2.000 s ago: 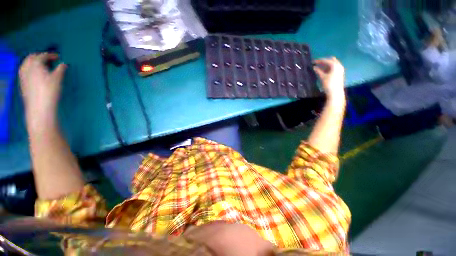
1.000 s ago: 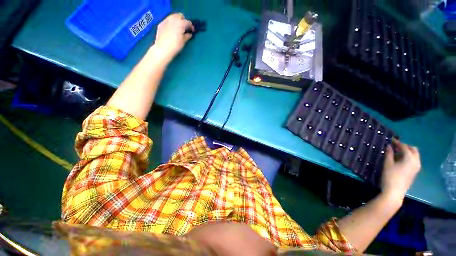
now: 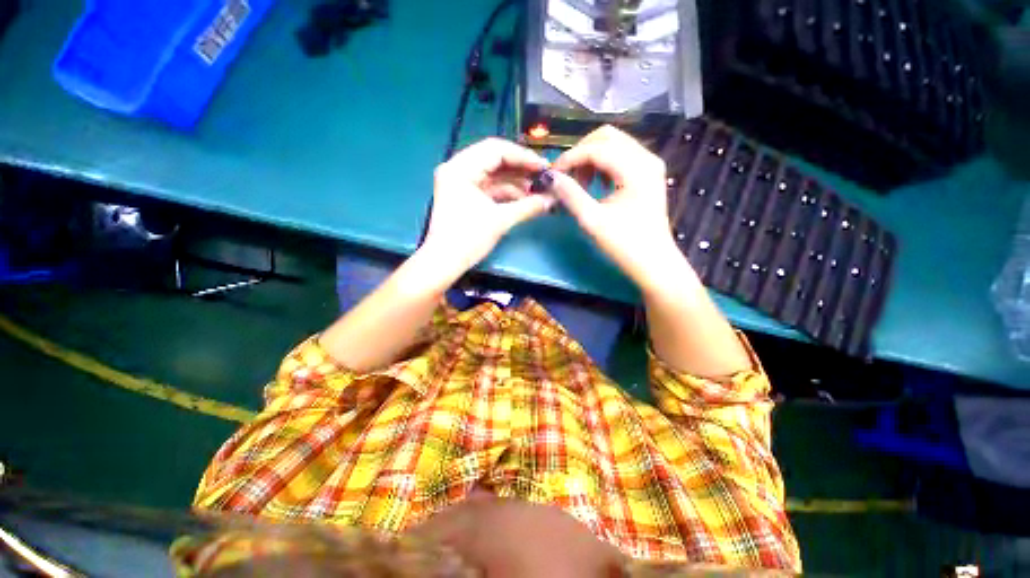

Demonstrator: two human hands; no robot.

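My left hand [image 3: 483, 194] and my right hand [image 3: 616, 194] meet in front of the bench unit [image 3: 610, 68]. A small black part [image 3: 543, 181] is pinched between the fingertips of both hands. Whether a tiny metal piece is with it is too small to tell. The black ribbed parts tray [image 3: 779, 237] lies tilted on the bench right of my right hand, with rows of shiny dots in its grooves. The bench unit has a silver top plate and a lit red-orange light at its front left corner.
A blue bin [image 3: 141, 57] with a white label is at the upper left. A pile of loose black parts [image 3: 339, 23] lies right of it. A black cable [image 3: 457, 119] runs left of the unit. A tray stack [image 3: 841, 85] stands behind the parts tray. Clear plastic [image 3: 1013, 282] is at the far right.
My left hand has come from the black parts pile to the middle. My right hand has left the tray's right end and met it. Both now hold a small black part. The view has shifted.
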